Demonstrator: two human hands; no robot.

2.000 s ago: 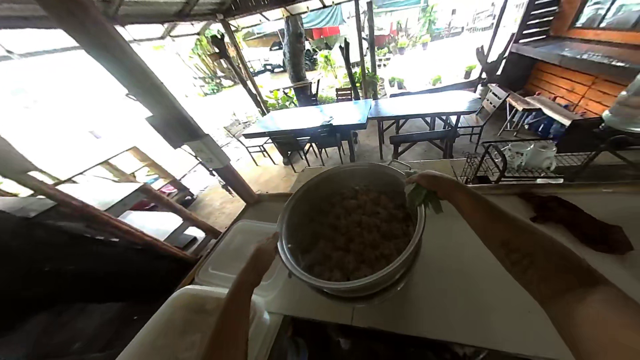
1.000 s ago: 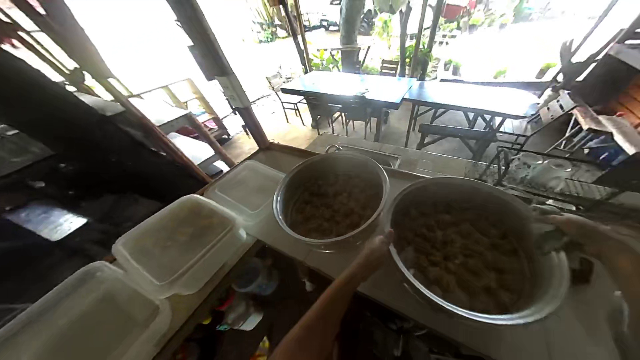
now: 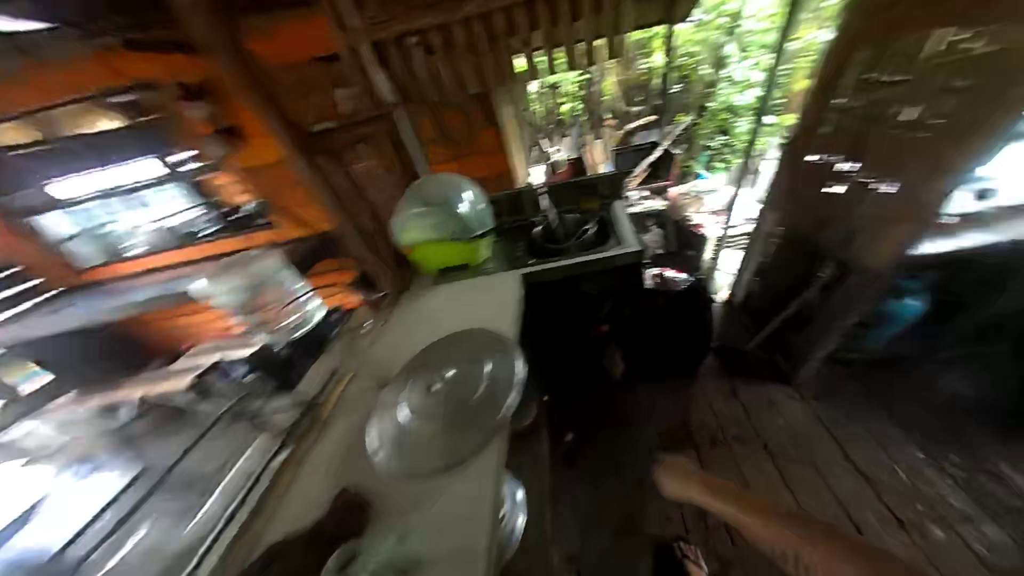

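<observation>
Blurred by motion, my right hand (image 3: 676, 477) reaches in from the lower right, above the dark plank floor; its fingers cannot be made out, and nothing plainly shows in it. My left hand is out of the frame. To the left of my right hand, a large round metal lid (image 3: 446, 402) lies on the pale counter (image 3: 468, 308). A dark brown shape (image 3: 342, 516), possibly a cloth, is at the counter's near end. Beyond the lid stands a lime-green bowl (image 3: 450, 254) under a rounded, translucent cover (image 3: 444, 210).
At the counter's far end is a dark basin or cooktop (image 3: 576, 240) with a pan-like vessel. A thick wooden post (image 3: 832, 184) leans at the right. Clear containers (image 3: 264, 296) stand on the left. Plank flooring (image 3: 768, 432) runs along the counter's right side. Part of a foot shows at the bottom.
The view has swung far to the right, and the two pots of food have left it. My right hand, at a pot's rim before, is now away from the pots.
</observation>
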